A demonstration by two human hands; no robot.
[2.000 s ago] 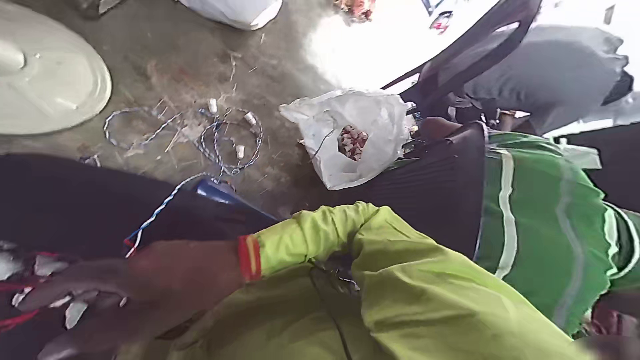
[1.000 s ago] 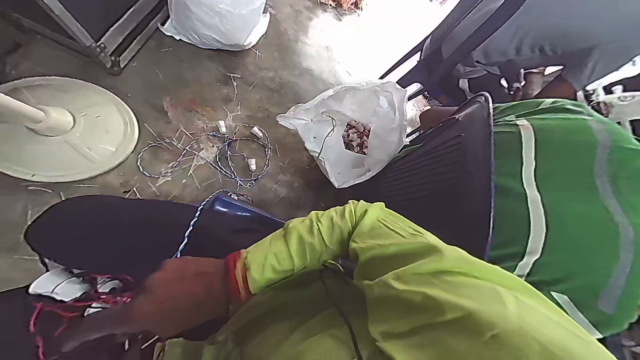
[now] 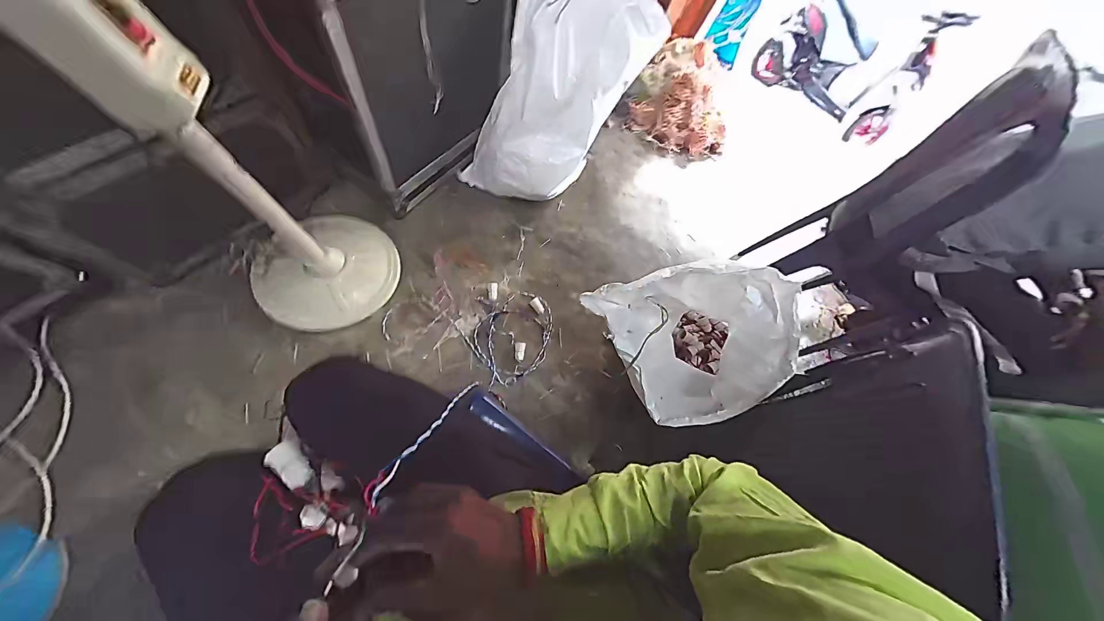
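Note:
My right hand (image 3: 431, 548), in a yellow-green sleeve with a red band at the wrist, is over my lap at the bottom of the view. Its fingers are at a twisted blue-and-white wire (image 3: 431, 429); blur and shadow hide their grip. Red wires (image 3: 280, 509) and small white connector-like pieces (image 3: 315, 517) lie on my dark-clothed leg beside the fingers. The twisted wire runs over my knee toward a loose coil (image 3: 549, 341) on the floor, which has small white end pieces. My left hand cannot be made out; a fingertip shows at the bottom edge.
An open white bag (image 3: 733, 397) holds many small brownish-white pieces, beside a dark plastic chair (image 3: 897, 466). A round cream stand base (image 3: 302, 302) is on the floor at left. Farther back are a full white sack (image 3: 543, 112) and a metal-framed cabinet (image 3: 397, 172). Motorbikes are outside.
The view has swung toward the left and upward, bringing in the stand's pole and the motorbikes. My right hand stays over the wires on my lap.

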